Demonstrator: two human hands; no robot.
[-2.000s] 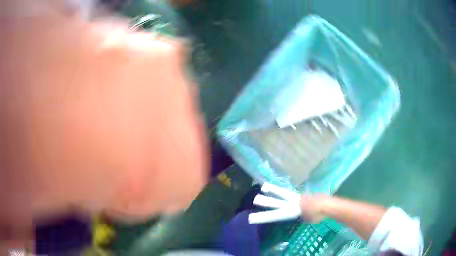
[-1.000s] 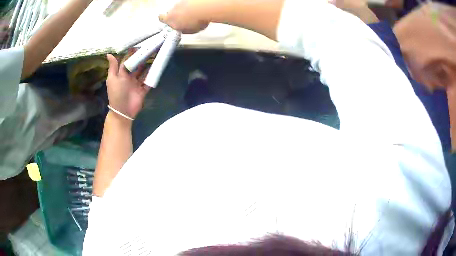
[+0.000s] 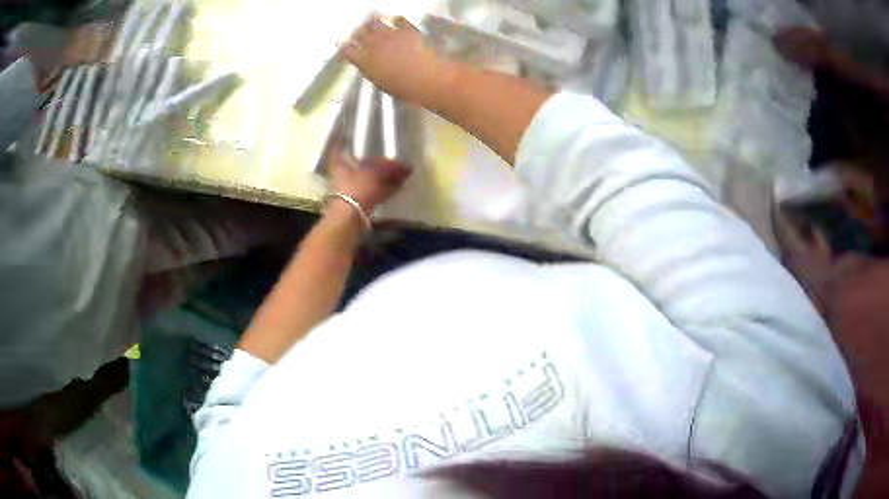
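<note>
Several slim silver-white tubes (image 3: 362, 119) fan out between my hands over the pale yellow table (image 3: 258, 122). My right hand (image 3: 392, 57) is closed around their upper ends. My left hand (image 3: 366, 180), with a white band at the wrist, is at their lower ends near the table's front edge and appears to hold them. Its fingers are blurred and partly hidden. One tube slants out to the left from under my right hand.
Rows of silver tubes (image 3: 83, 107) lie on the table's left side, near another person's hand (image 3: 86, 49). White grooved pieces (image 3: 673, 54) lie at the far right. A green crate (image 3: 164, 395) stands below left. Another person's arm (image 3: 804, 47) is at right.
The view has swung from a green floor crate to the table. Since a second ago, my hands and the tubes have moved over the tabletop, and my left hand has come up to the tubes' lower ends.
</note>
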